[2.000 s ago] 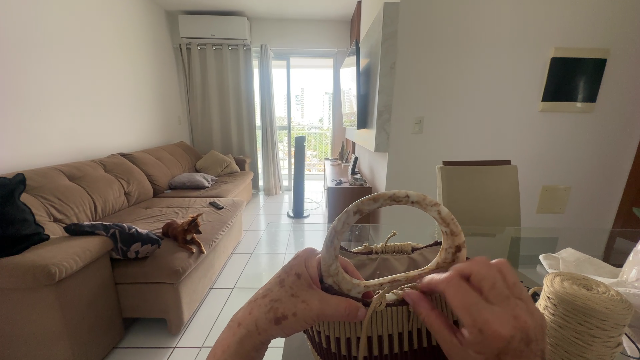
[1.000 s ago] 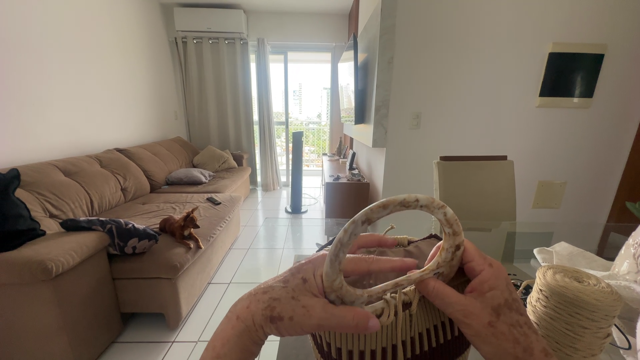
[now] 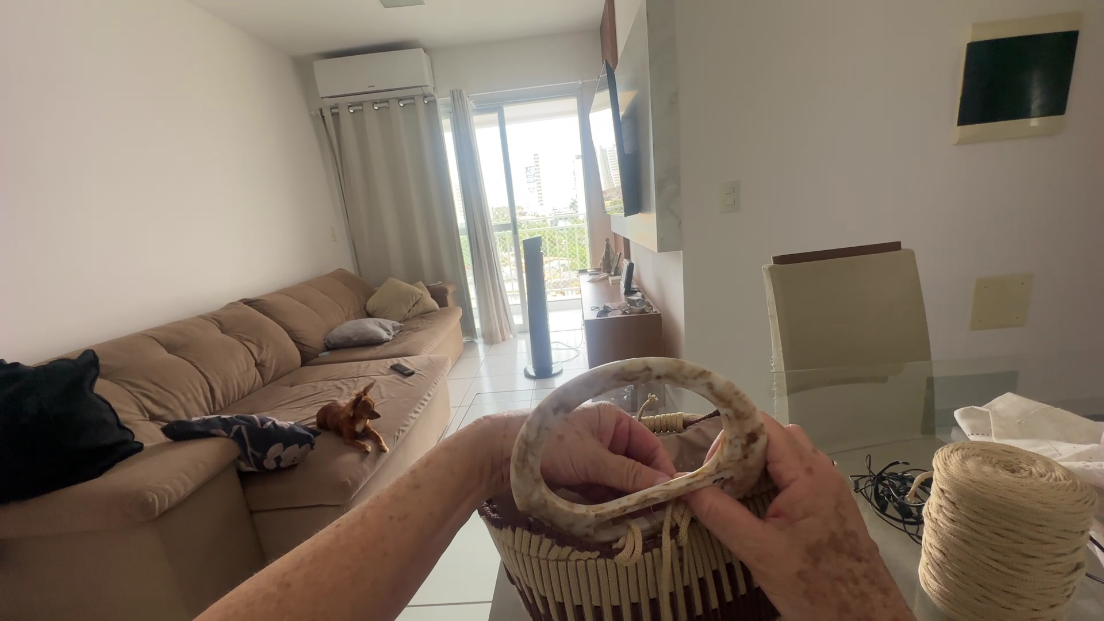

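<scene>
A marbled white and brown oval bag handle [image 3: 552,431] stands tilted at the rim of a cream and dark brown cord bag [image 3: 604,565]. Behind the ring, my left hand [image 3: 595,448] has its thumb and fingertips pinched together on the cord at the handle's lower bar. My right hand [image 3: 793,517] grips the handle's right side, its thumb on the lower bar beside the cream cord loops [image 3: 677,535]. At the bag's far rim, more cream cord [image 3: 668,423] is wrapped. The fingertips partly hide the cord between them.
On the glass table [image 3: 862,431], a thick roll of cream cord [image 3: 1005,526] stands at the right, beside tangled black cables [image 3: 893,500] and white fabric [image 3: 1026,427]. A chair [image 3: 849,319] is behind the table. A small brown dog [image 3: 349,418] lies on the sofa [image 3: 216,345].
My left hand has moved from the handle's left side to behind its opening, with the fingertips now near my right thumb. My right hand stays on the handle's right side.
</scene>
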